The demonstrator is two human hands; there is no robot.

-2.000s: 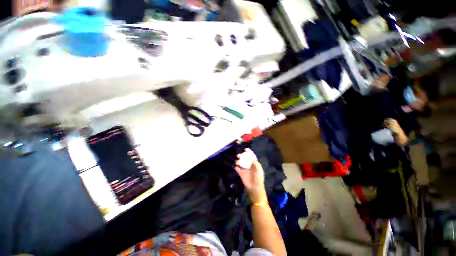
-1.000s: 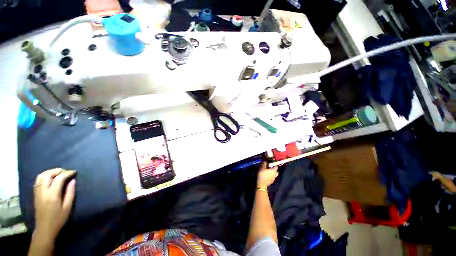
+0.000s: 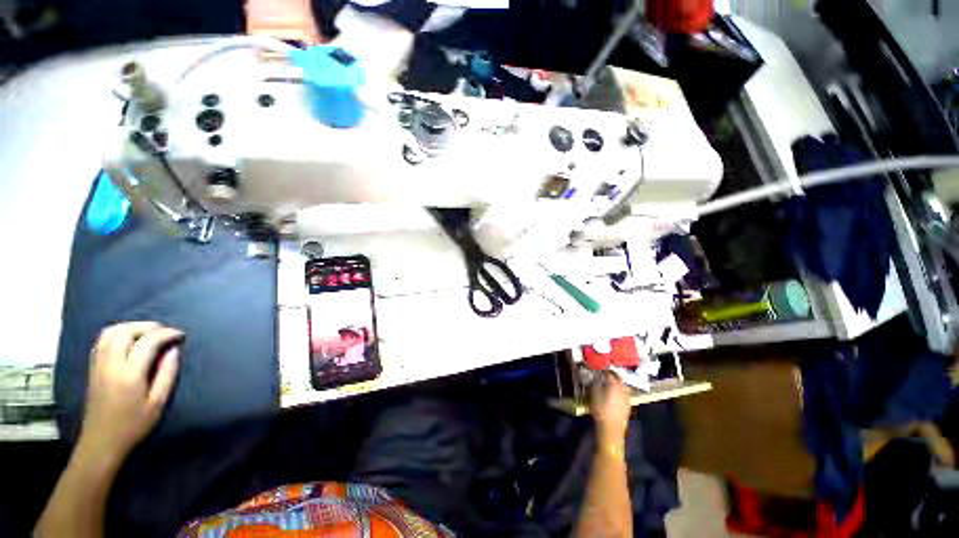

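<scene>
A dark cloth panel (image 3: 221,315) lies on the table at left, reaching up to the needle area. My left hand (image 3: 131,373) rests on it, fingers loosely bent, with no held object visible. My right hand (image 3: 610,399) is at the front edge of a small pulled-out drawer (image 3: 673,392) under the table's front edge. Its fingertips are blurred, so any grip is unclear. A red item (image 3: 612,353) and white bits lie in the drawer, just beyond that hand. A smartphone (image 3: 343,331) with lit screen lies flat right of the cloth.
The white sewing machine head (image 3: 315,158) spans the table behind the phone. Black-handled shears (image 3: 492,284) and a green stick (image 3: 575,293) lie under and before its arm. A cardboard box (image 3: 741,415) and red crate (image 3: 789,515) stand at lower right.
Since one second ago the drawer is further out, and my right hand has moved with its front edge. My left hand stays on the cloth. The view has shifted.
</scene>
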